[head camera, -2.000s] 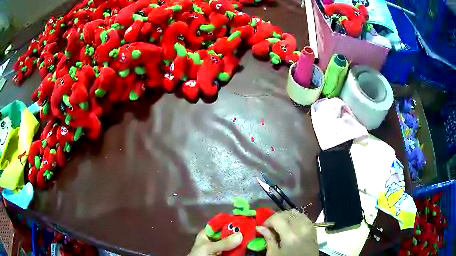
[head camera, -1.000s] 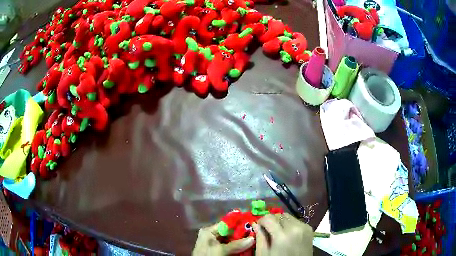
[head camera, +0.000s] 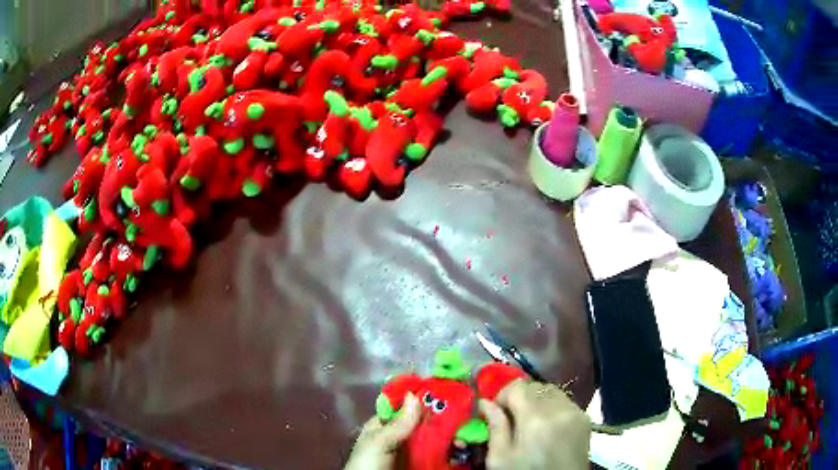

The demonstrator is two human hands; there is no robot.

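Observation:
A red plush pepper toy [head camera: 443, 424] with a green leafy top, green tips and small white-and-black eyes is held upright at the bottom centre, its face towards me. My left hand [head camera: 384, 441] grips its left side. My right hand [head camera: 540, 430] grips its right side and arm. The toy's lower end is cut off by the picture's edge. Black thread snips [head camera: 503, 351] lie on the table just beyond my right hand, their handles partly hidden by it. No needle or thread can be made out in my fingers.
A large pile of red pepper toys [head camera: 266, 110] spans the upper left. At right are a pink cone [head camera: 561, 130], a green cone [head camera: 618, 147], a white tape roll [head camera: 677, 179], a phone [head camera: 629, 351] on scraps, and a pink box [head camera: 643, 96]. Coloured cloth [head camera: 37, 285] lies at far left.
The toy now shows its face and more of its body between my hands. My right hand has moved from the face to the toy's right side. The view has shifted slightly.

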